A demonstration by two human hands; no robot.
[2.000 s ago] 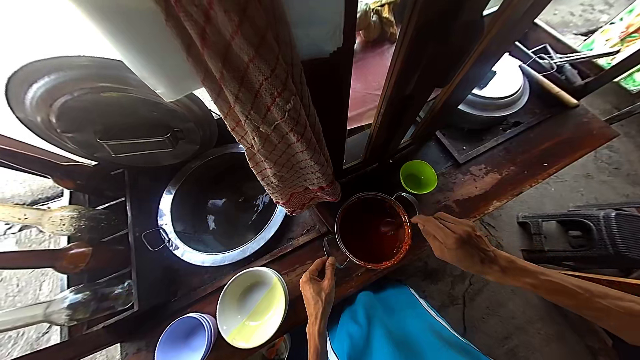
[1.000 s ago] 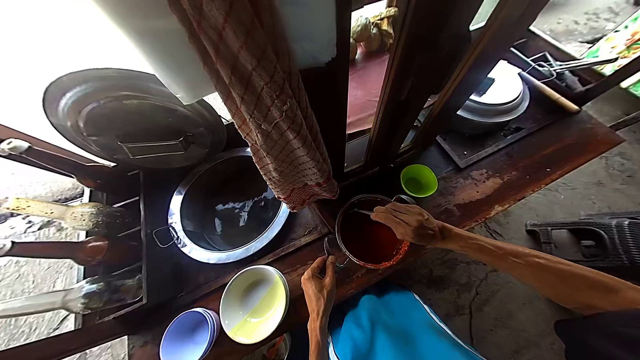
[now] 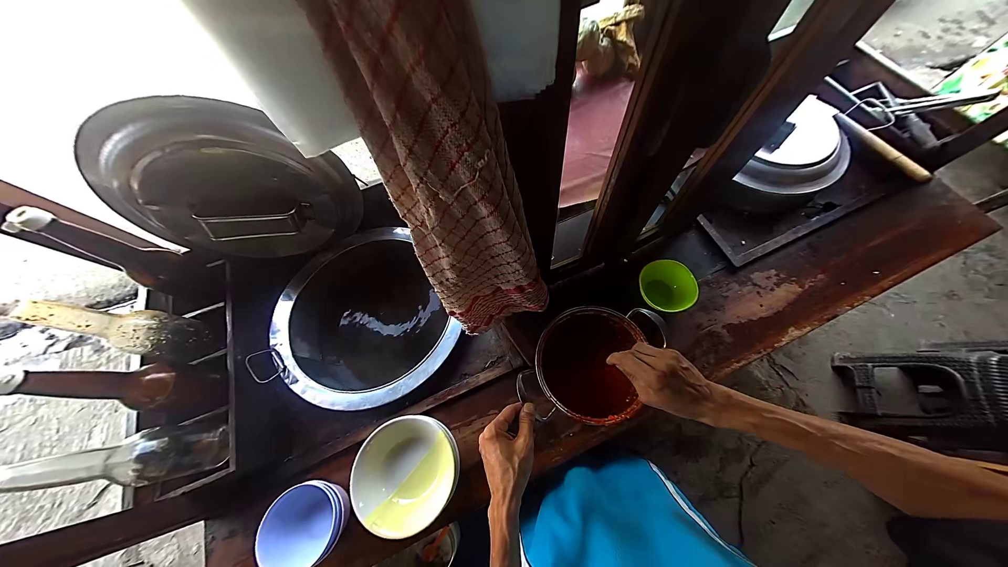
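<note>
A metal pot (image 3: 587,362) of dark red sauce stands at the front edge of the wooden counter, with a loop handle on either side. My left hand (image 3: 508,449) grips its left handle between thumb and fingers. Over the pot's right side, my right hand (image 3: 661,379) is closed with its fingertips pinched above the sauce; whether it holds a thin utensil is hard to see. A green plastic bowl (image 3: 668,285) sits just behind the pot's right handle.
Left are a large pot of dark liquid (image 3: 362,315), a metal lid (image 3: 220,177) and several glass bottles (image 3: 157,390). Stacked bowls (image 3: 405,476) and blue bowls (image 3: 299,524) stand in front. A checked towel (image 3: 449,157) hangs overhead; a lidded pot (image 3: 795,157) stands right.
My right hand has moved from the pot's right handle to over the sauce. A thin utensil seen in it one second ago is now hard to make out. My left hand stays at the left handle.
</note>
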